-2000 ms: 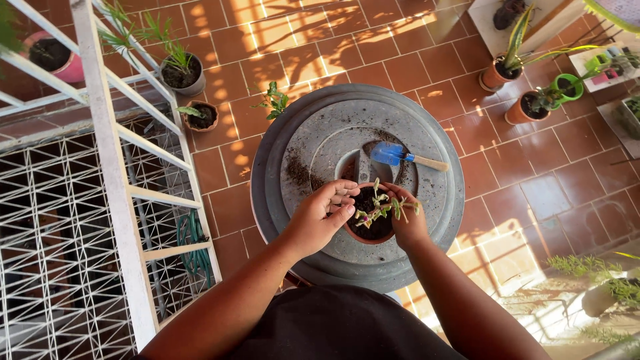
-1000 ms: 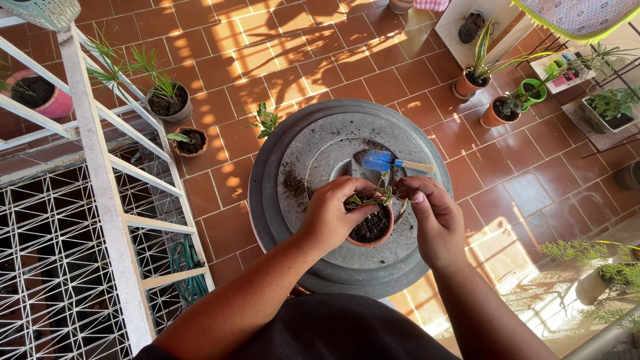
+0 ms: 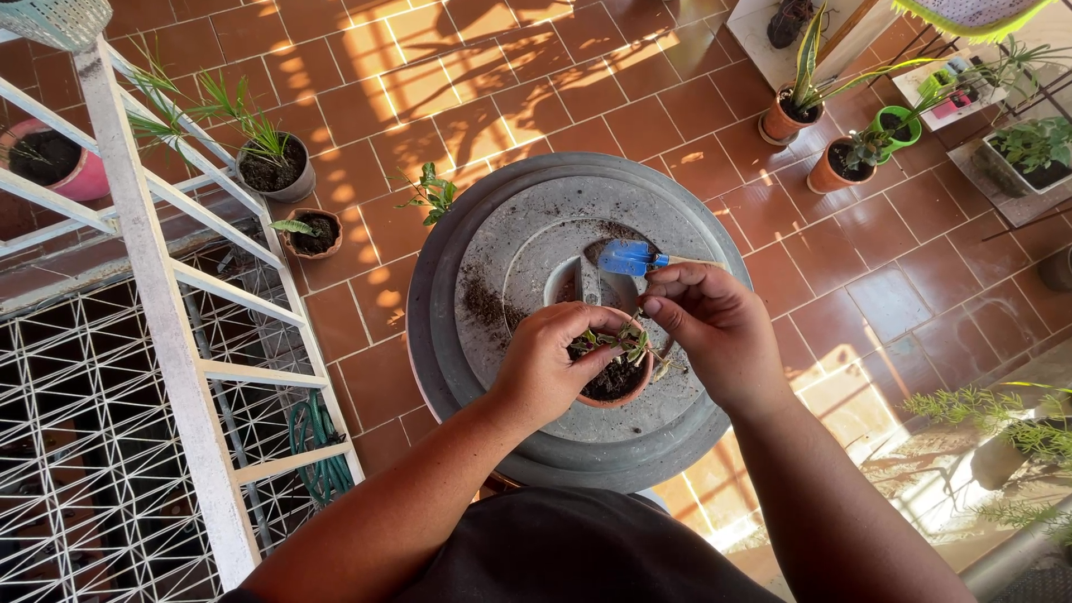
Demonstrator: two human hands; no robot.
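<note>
A small terracotta pot [image 3: 618, 400] with dark soil stands on a round grey lid [image 3: 494, 394]. My left hand [image 3: 557, 356] reaches over the pot's left rim, thumb and fingers closed on the stems of a small leafy plant [image 3: 635, 342]. To the right, my right hand [image 3: 703, 327] pinches a thin stem or leaf of the same plant between thumb and forefinger, just above the rim. Behind the hands lies a hand trowel with a blue blade [image 3: 628, 258] and wooden handle, the handle partly hidden by the right hand. Loose soil [image 3: 490, 308] is scattered on the lid.
A white metal railing [image 3: 159, 276] runs along the left, with a coiled green hose [image 3: 318, 448] behind it. A grey pot [image 3: 289, 180] and a small clay pot [image 3: 322, 239] stand on the tiles beside it. Terracotta pots [image 3: 837, 172] and a green pot [image 3: 909, 134] are at upper right.
Both hands were close together at the plant two seconds ago. My right hand has since moved from beside the pot to above its upper right rim. The view has shifted slightly.
</note>
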